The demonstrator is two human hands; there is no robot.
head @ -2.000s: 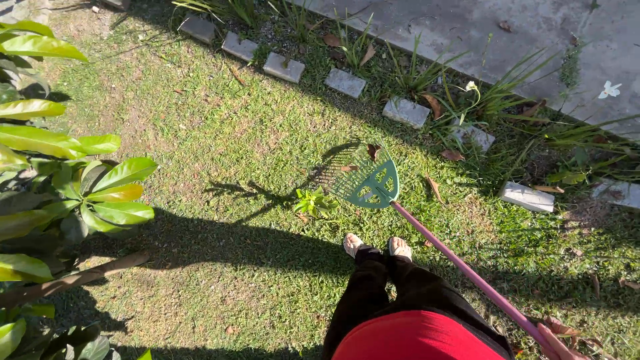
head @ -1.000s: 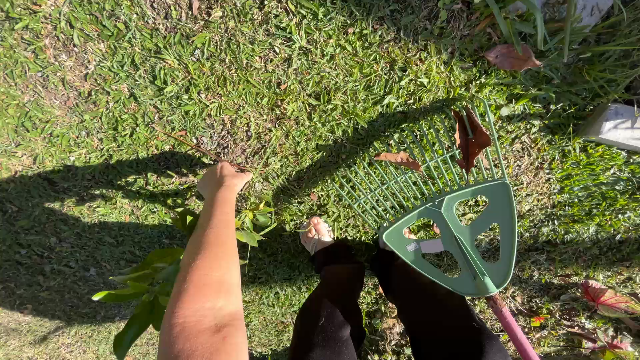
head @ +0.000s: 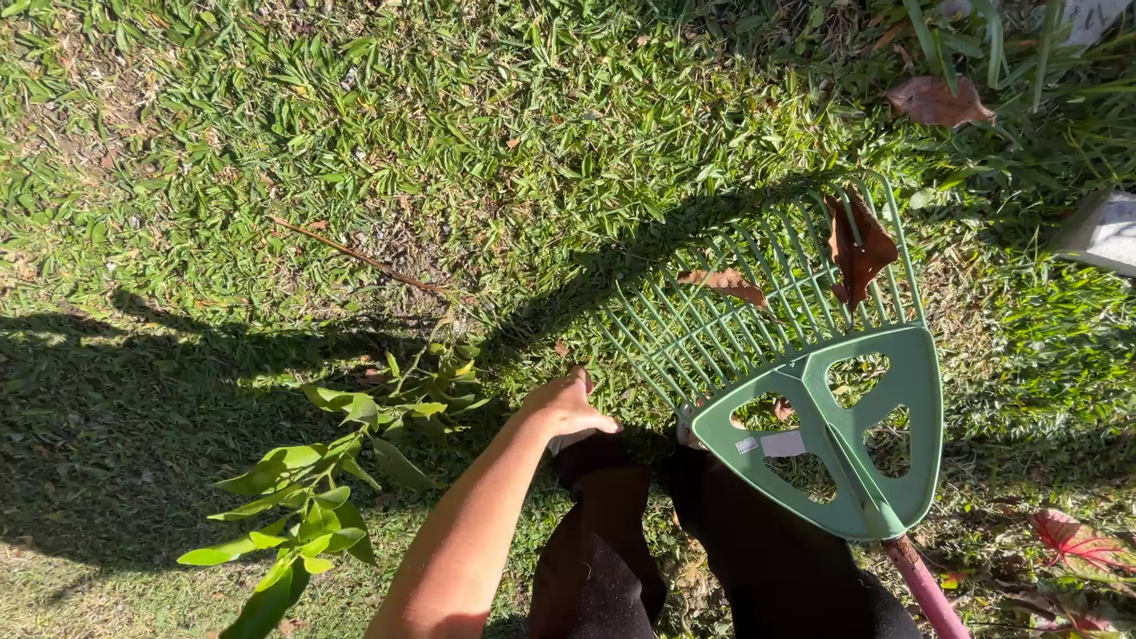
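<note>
My left hand [head: 568, 410] hangs low over the grass in front of my legs, fingers apart, with nothing in it. To its left lies a leafy green branch [head: 333, 470], and a thin brown twig [head: 355, 256] rests on the grass beyond. Right of the hand is the green plastic head of a leaf rake [head: 825, 435], its tines carrying a large dry brown leaf [head: 859, 248] and a smaller curled one [head: 723, 284]. The pink rake handle [head: 925, 586] runs out at the lower right. My right hand is out of view.
A pale block [head: 1100, 232] sits at the right edge. Another dry leaf [head: 941, 99] lies near long grass blades at the upper right. A red-veined leaf [head: 1078, 543] is at the lower right. My trouser legs [head: 763, 541] stand at the bottom.
My left hand has moved right, away from the thin twig it was at a second ago, and is now near the rake's tines. The view has come much closer to the ground since the earliest frame.
</note>
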